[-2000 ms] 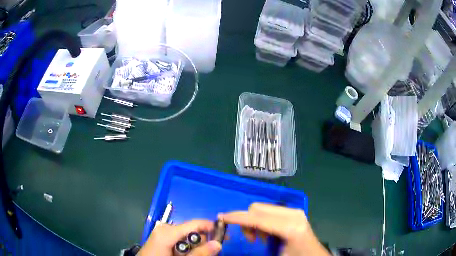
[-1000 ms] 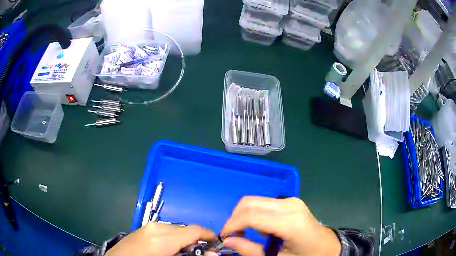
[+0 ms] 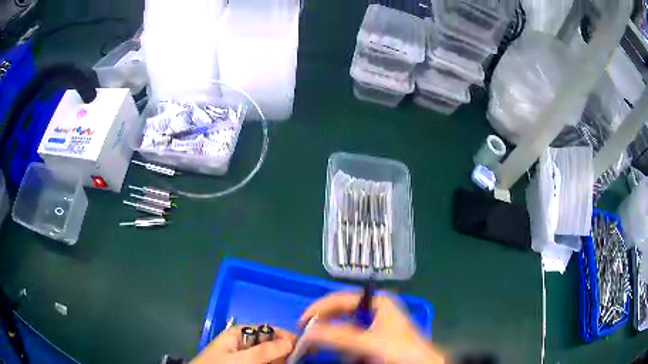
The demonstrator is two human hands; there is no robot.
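My left hand [image 3: 245, 349] is low in the view over the blue tray [image 3: 266, 284]. It holds metal cylindrical parts [image 3: 256, 335]; two dark-ringed ends point up. My right hand [image 3: 369, 330] is just right of it, blurred, with a dark blue-black pen-like tool [image 3: 366, 302] upright between its fingers. A blurred silver part [image 3: 304, 343] lies between the hands; which hand grips it I cannot tell. The clear parts box [image 3: 408, 242] behind the tray holds a row of metal parts [image 3: 364, 231] on a white liner.
At left are a white powered unit [image 3: 92, 138], a small clear box [image 3: 50, 202], separate metal parts [image 3: 148, 222], a packet box [image 3: 192, 135] and a looped tube [image 3: 266, 146]. At right are a black flat object [image 3: 490, 219], tape roll [image 3: 492, 151] and blue bin [image 3: 586, 284]. Stacked clear boxes [image 3: 389, 53] stand behind.
The bench shifted up in the view, then back down. The pen-like tool now stands upright in my right hand. Two part ends show above my left hand again.
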